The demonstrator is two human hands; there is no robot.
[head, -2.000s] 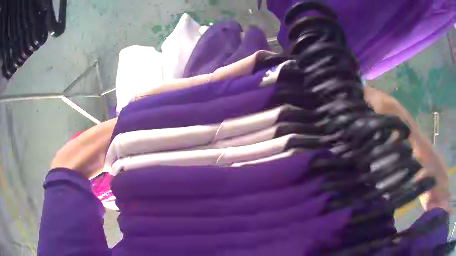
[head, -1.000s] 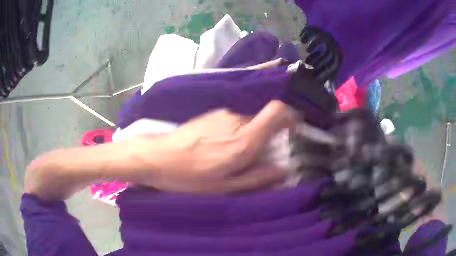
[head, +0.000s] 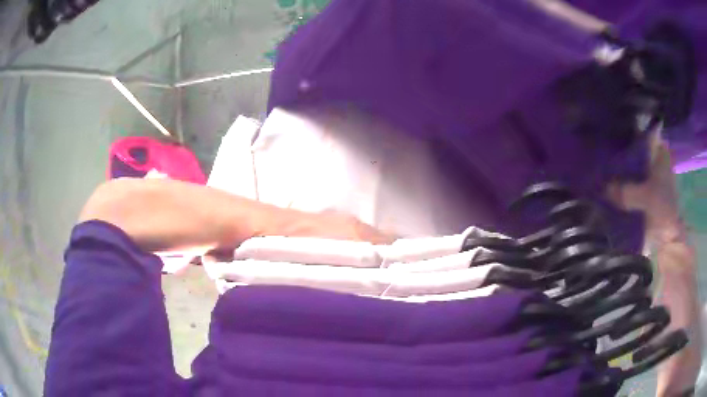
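A stack of dark purple-looking garments (head: 356, 333) lies at the bottom centre, with white garments (head: 310, 252) above them. Their black hanger hooks (head: 597, 271) form a coil at the right. Several purple garments (head: 411, 70) are raised above the stack, with a white one (head: 318, 170) under them. My left hand (head: 345, 225) reaches between the raised garments and the stack; its fingers are hidden. My right hand (head: 643, 190) is at the upper right, closed at the black hooks (head: 643, 85) of the raised garments, partly hidden by them.
A pink plastic bag (head: 190, 159) with dark cloth lies on the floor at the left. Thin metal rack legs (head: 139, 105) stand behind it. Black hangers (head: 50, 15) show at the top left corner. More purple garments (head: 682, 46) hang at the right edge.
The upper garments have been lifted up and away from the stack, opening a gap. My left hand has moved down into it. My right hand has moved up to the upper hooks.
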